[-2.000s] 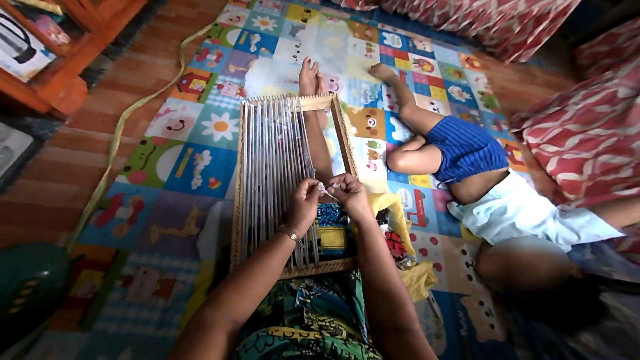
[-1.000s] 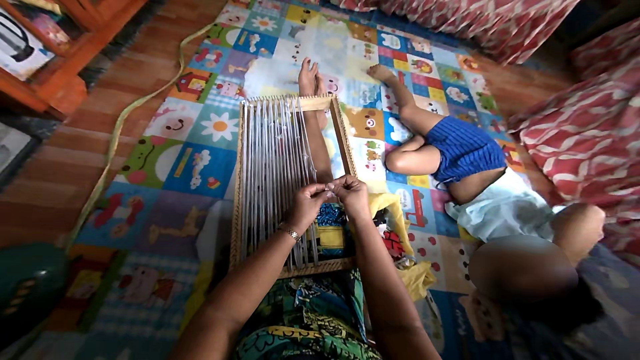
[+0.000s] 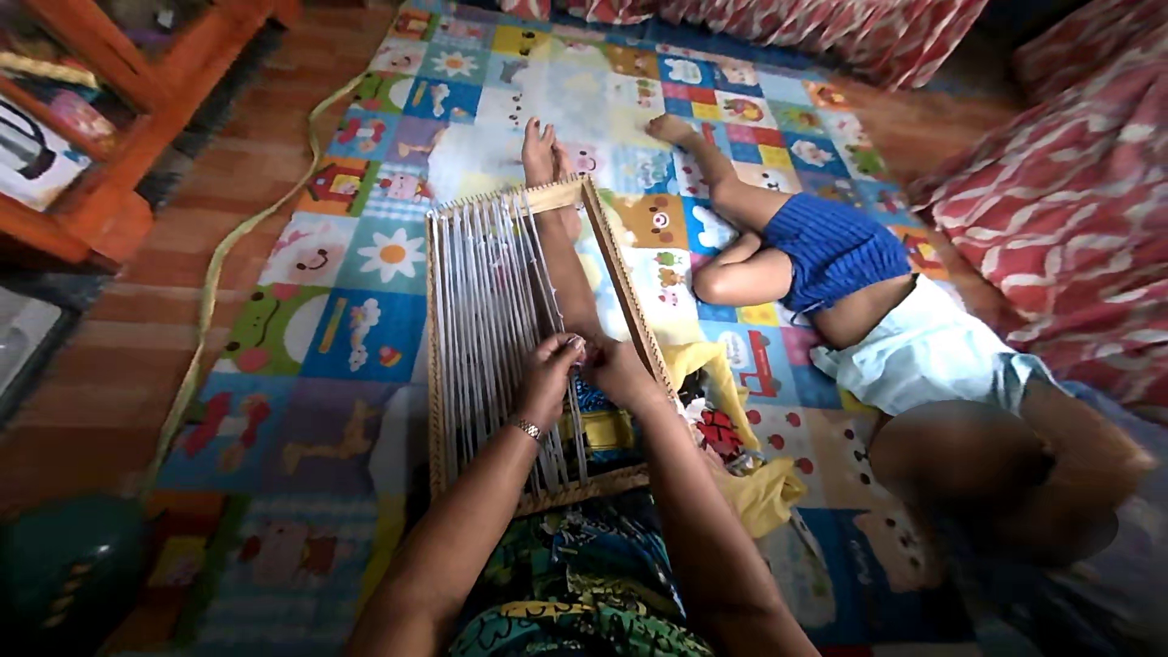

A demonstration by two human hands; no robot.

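A rectangular wooden frame loom (image 3: 630, 274) with small pegs along its edges rests over my legs. Pale fabric strips (image 3: 484, 338) run lengthwise across its left and middle part; the right part has no strips. My left hand (image 3: 550, 370), with a bracelet at the wrist, pinches a pale strip near the rightmost strips. Close beside it, my right hand (image 3: 622, 372) is bent inward at the same strip, its fingertips partly hidden. Yellow cloth (image 3: 771, 493) and a bundle of mixed fabric scraps (image 3: 721, 429) lie against the loom's lower right side.
Another person (image 3: 839, 255) lies on the patterned floor mat (image 3: 365, 438) at the right. A long yellowish strip (image 3: 214, 265) runs along the mat's left edge. An orange wooden shelf (image 3: 155, 100) stands at upper left, a dark green rounded object (image 3: 73, 566) at lower left.
My hands stay together over the loom, with small finger movements; the left hand has turned slightly. The other person's arm has moved toward their head.
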